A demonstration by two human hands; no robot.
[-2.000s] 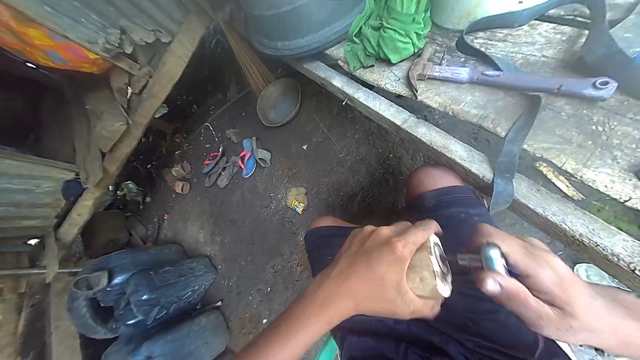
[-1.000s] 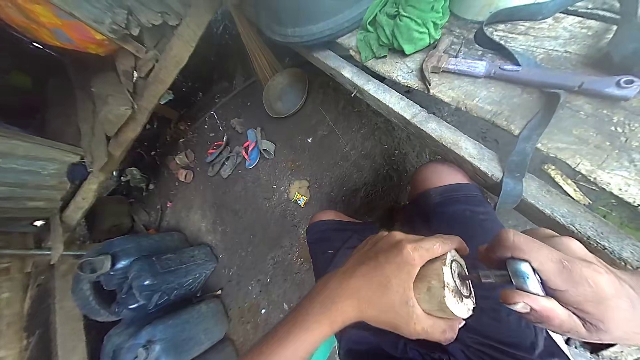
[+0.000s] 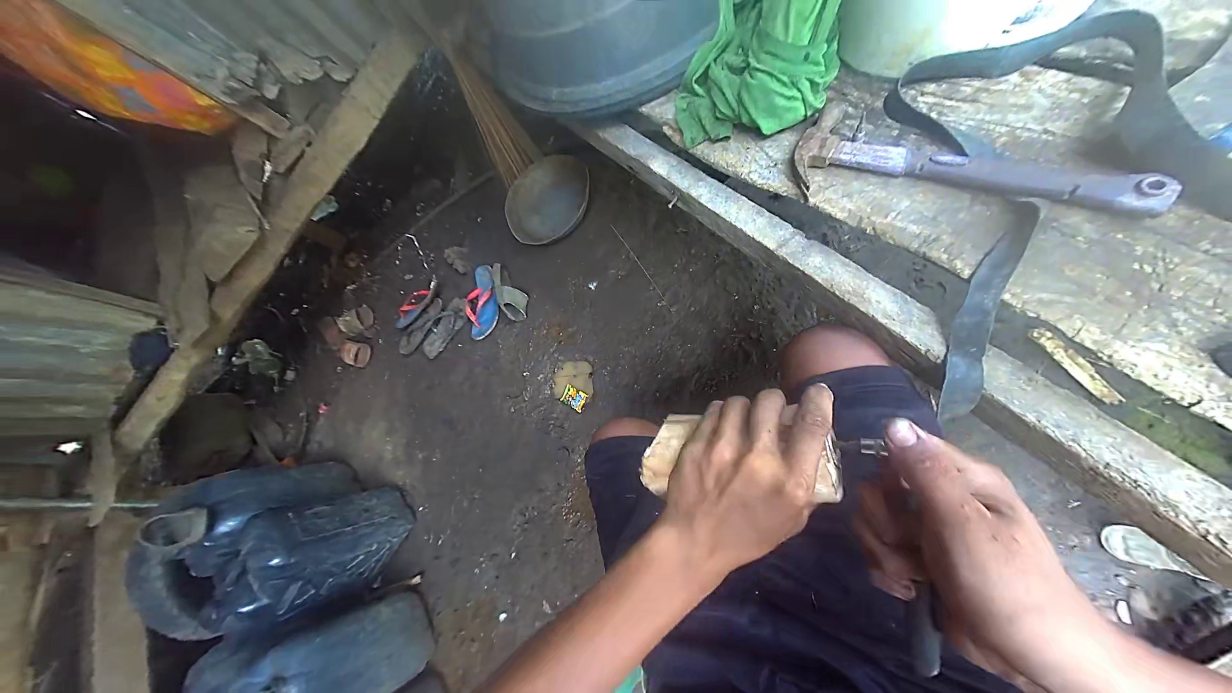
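Over my lap, my left hand is wrapped across the top of a pale block, seemingly wood, which lies roughly level with both ends showing. My right hand grips a tool with a dark handle; its thin metal shaft points left at the block's right end. Whether the tip touches the block, I cannot tell. My right thumb lies along the metal part, and the fingers hide most of the tool.
A hammer, a dark strap and a green cloth lie on the wooden bench at right. Slippers, a wok-like pan and a stick broom are on the ground. Dark plastic jerrycans stand at lower left.
My left hand has turned the block so that its right end no longer faces the camera, and now covers it from above. My right hand has changed its hold, with the handle now pointing down.
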